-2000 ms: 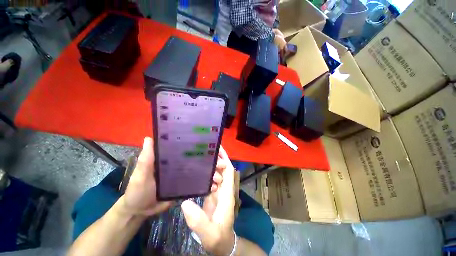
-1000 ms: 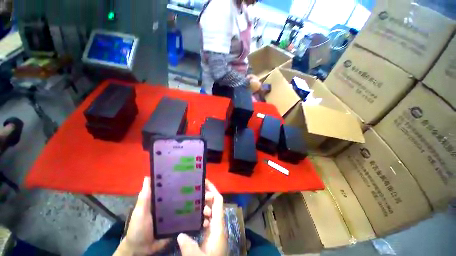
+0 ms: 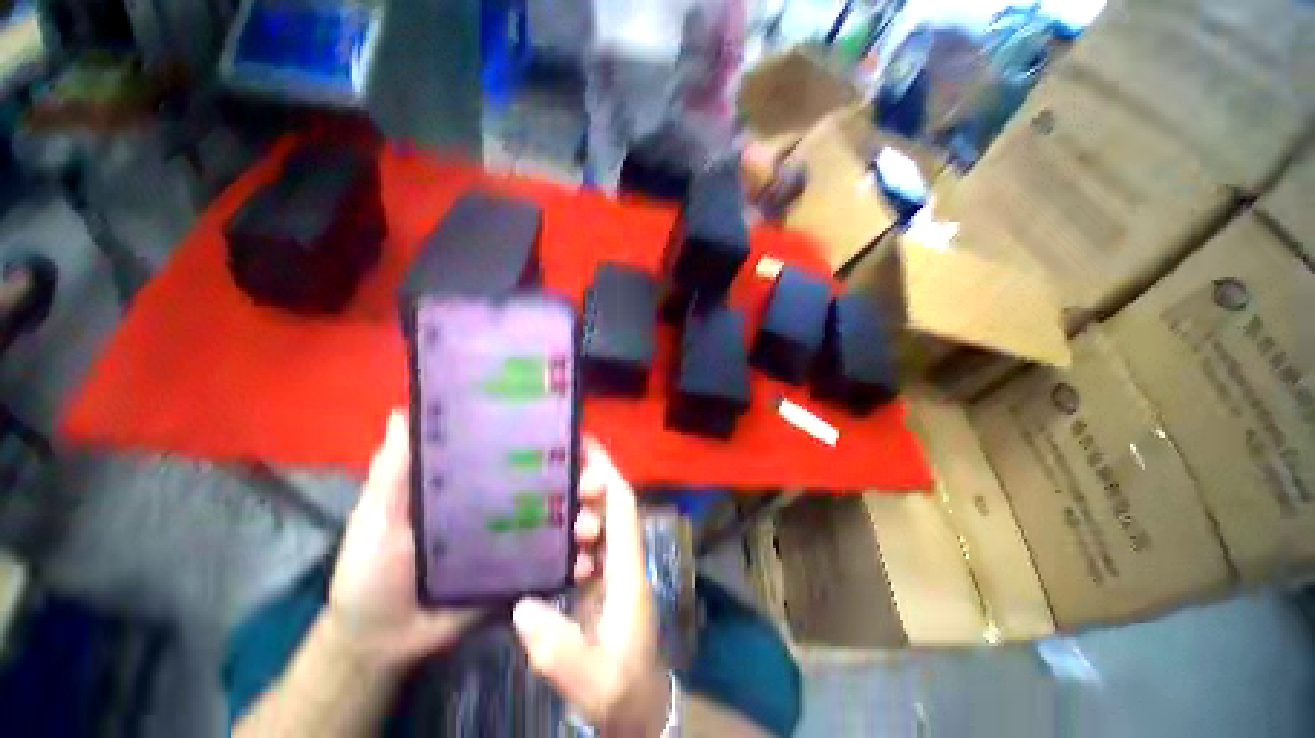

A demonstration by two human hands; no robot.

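Observation:
A smartphone [image 3: 495, 450] stands upright in front of me, its pinkish screen lit with green message bubbles. My left hand [image 3: 378, 577] holds its left side and lower edge. My right hand [image 3: 613, 606] is around its lower right side, with fingers at the edge and the thumb near the bottom of the screen. Part of both hands is hidden behind the phone. The picture is blurred, and the text cannot be read.
Black boxes [image 3: 710, 372] and a thin white strip [image 3: 808, 421] lie on the red table [image 3: 217, 397] beyond the phone. A blurred person [image 3: 649, 87] stands behind it, beside an open carton [image 3: 988, 303]. Sealed cartons [image 3: 1089, 490] are stacked at right.
The view tilted up, then partly down again, and is now more blurred. The phone's chat shows differently placed bubbles than two seconds ago. Both hands remain on the phone.

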